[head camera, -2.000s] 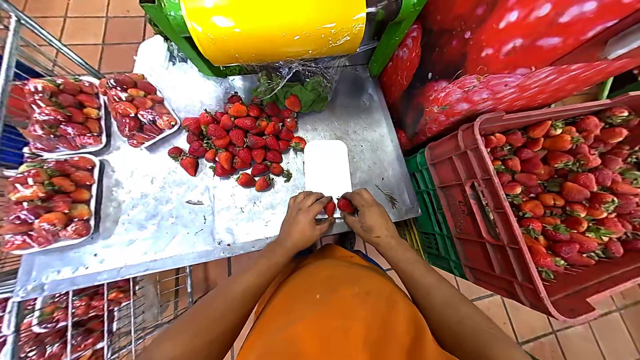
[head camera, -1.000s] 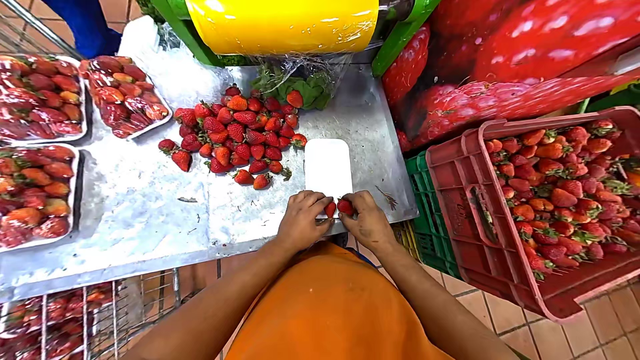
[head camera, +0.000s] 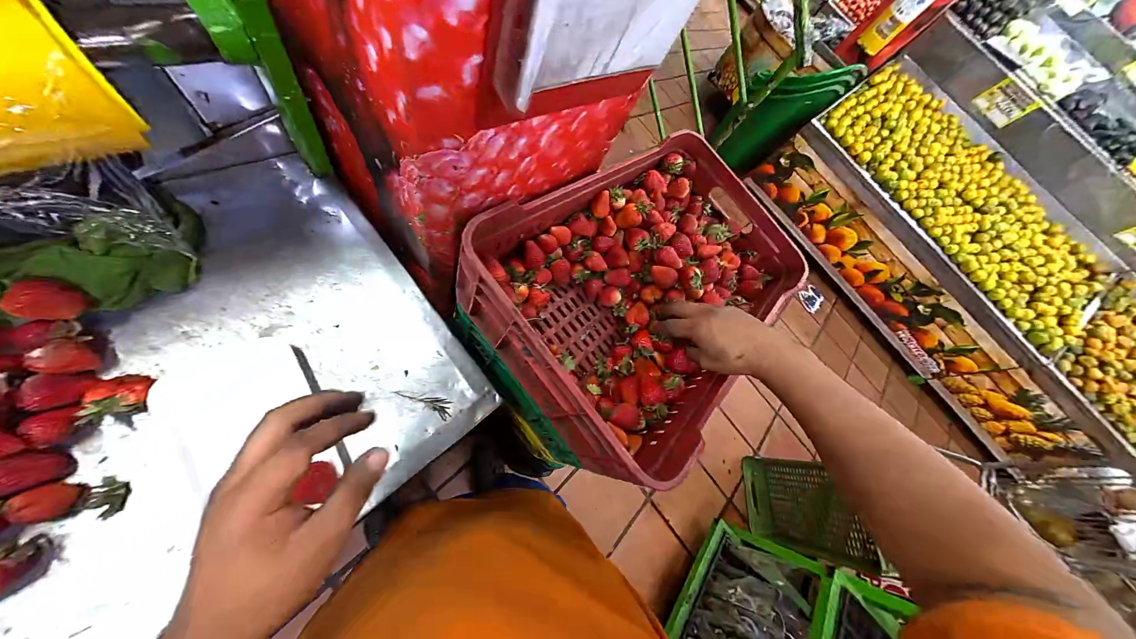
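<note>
My left hand (head camera: 284, 497) is over the near edge of the metal table (head camera: 355, 311), its fingers curled apart around a strawberry (head camera: 315, 484) that shows between thumb and fingers. My right hand (head camera: 714, 337) reaches into the red plastic crate (head camera: 559, 404), its fingertips among the loose strawberries (head camera: 657, 240); whether they grip one is hidden. Part of the crate's slatted floor shows left of that hand. More strawberries (head camera: 53, 399) lie on the table at the far left, beside green leaves (head camera: 106, 266). The white tray is not in view.
The red crate stands on a green crate (head camera: 515, 390) against the table's right edge. A yellow roll (head camera: 62, 89) on a green frame is at upper left. Green crates (head camera: 754, 577) are on the tiled floor. Fruit displays (head camera: 967, 195) line the right side.
The view has swung to the right. My right hand has left the table, where it was beside the white tray, and is in the red crate. My left hand has come away from the tray.
</note>
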